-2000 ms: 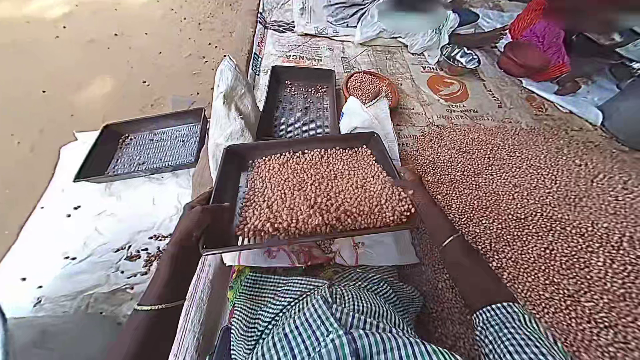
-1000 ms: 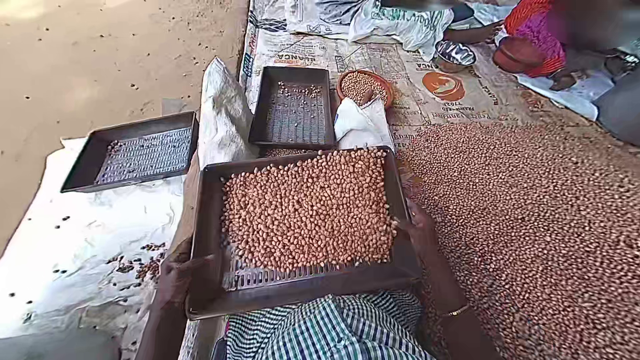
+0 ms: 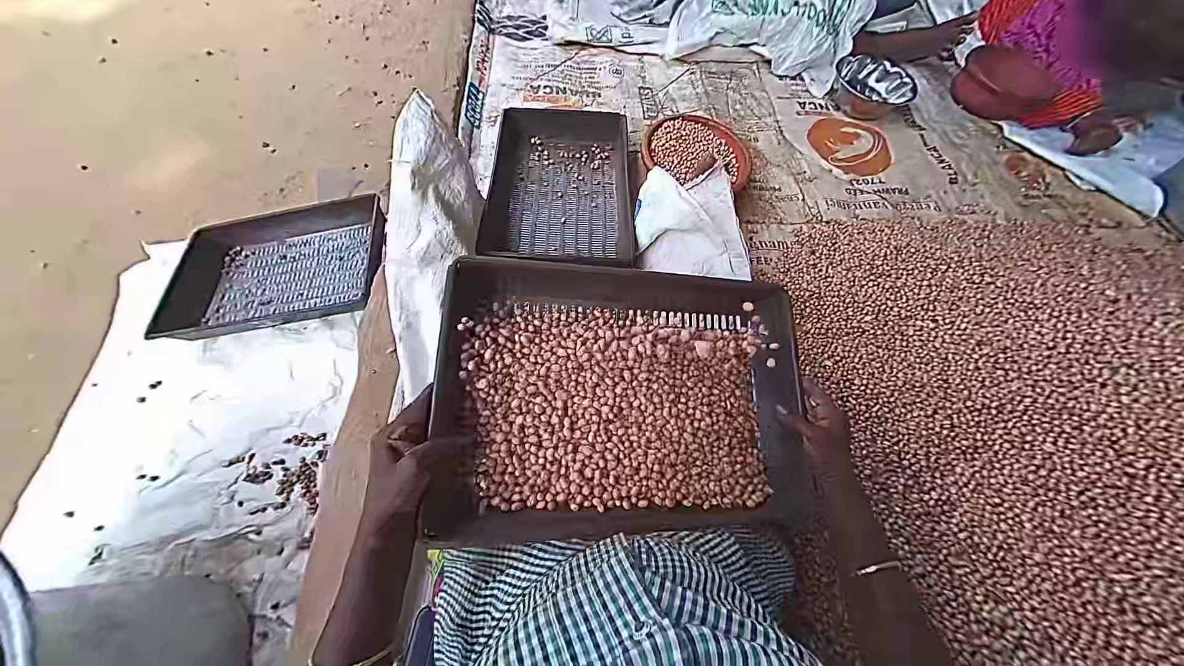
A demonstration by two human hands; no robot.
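Note:
A dark, slotted sieve tray [image 3: 615, 523] is held level above my lap by both hands. Pinkish-brown shelled nuts, seemingly peanuts [image 3: 615, 416], cover most of its base, leaving a strip of slots bare along the far side. My left hand [image 3: 412, 453] grips the tray's left wall near the near corner. On the right wall, my right hand [image 3: 819, 425] has its thumb over the rim and its fingers outside. Beyond the tray's far edge lies a second slotted tray [image 3: 564, 199] with a few nuts in it, beside a white sack [image 3: 694, 222].
A wide spread of nuts [image 3: 999, 416] covers the printed sheet on the right. An orange-brown bowl of nuts [image 3: 694, 148] stands beyond. To the left are another slotted tray [image 3: 287, 277], a white sheet [image 3: 222, 388] with dark bits and an upright white sack [image 3: 430, 185]. People sit at the top right.
The nuts have shifted within the held tray; one second ago the bare slots showed along the near side, now along the far side. Both hands have kept their hold.

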